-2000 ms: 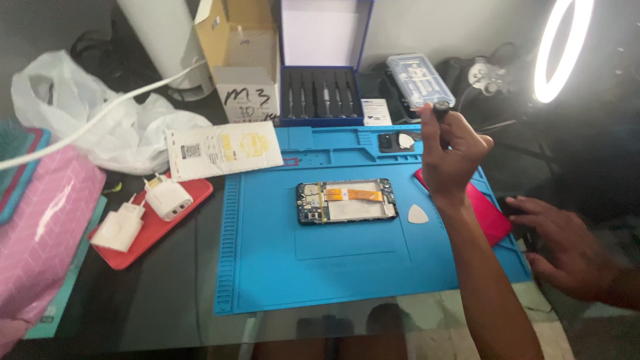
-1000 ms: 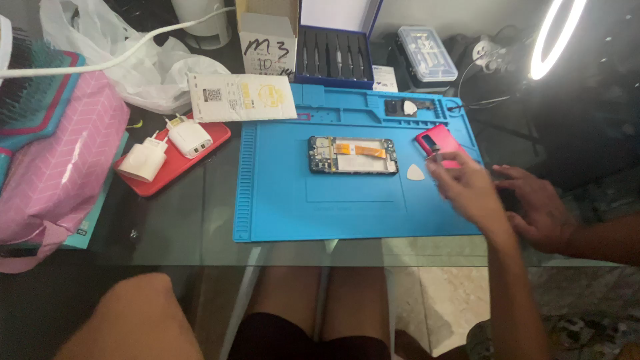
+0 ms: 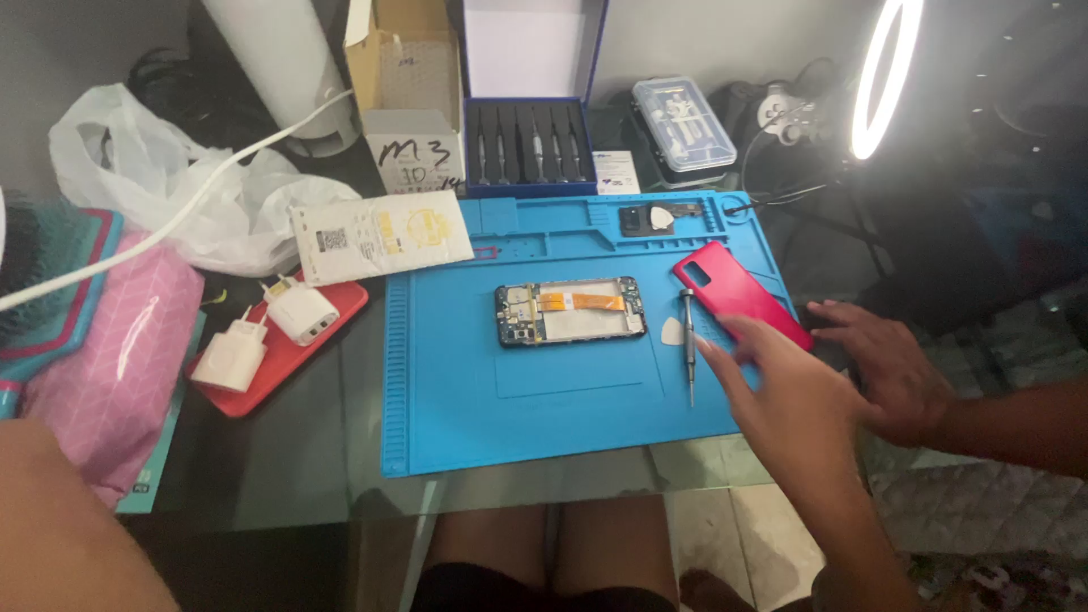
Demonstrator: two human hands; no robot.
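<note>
My right hand (image 3: pixel 782 374), slightly blurred, is open with thumb and fingers apart over the right part of a blue silicone repair mat (image 3: pixel 544 425). Close beside the thumb lies a grey precision screwdriver (image 3: pixel 689 353), tip toward me. A white triangular pick (image 3: pixel 671 331) rests just left of it. Near the mat's middle sits an opened smartphone (image 3: pixel 510 319) with exposed boards and an orange flex cable (image 3: pixel 586 302). A red phone back cover (image 3: pixel 748 293) lies beyond my fingers. My left hand is out of view; blurred bare skin shows at the lower left.
Another person's hand (image 3: pixel 901 374) rests at the cover's right. Behind stand a screwdriver set box (image 3: pixel 531 189), a clear tool case (image 3: pixel 684 127) and a lit ring light (image 3: pixel 884 81). Left are two white chargers (image 3: pixel 229 355) on a red case (image 3: pixel 340 297), and a plastic bag (image 3: pixel 195 195).
My right hand has come down from its raised position over the back of the mat. A screwdriver now lies on the mat beside the pick, where none showed one second ago.
</note>
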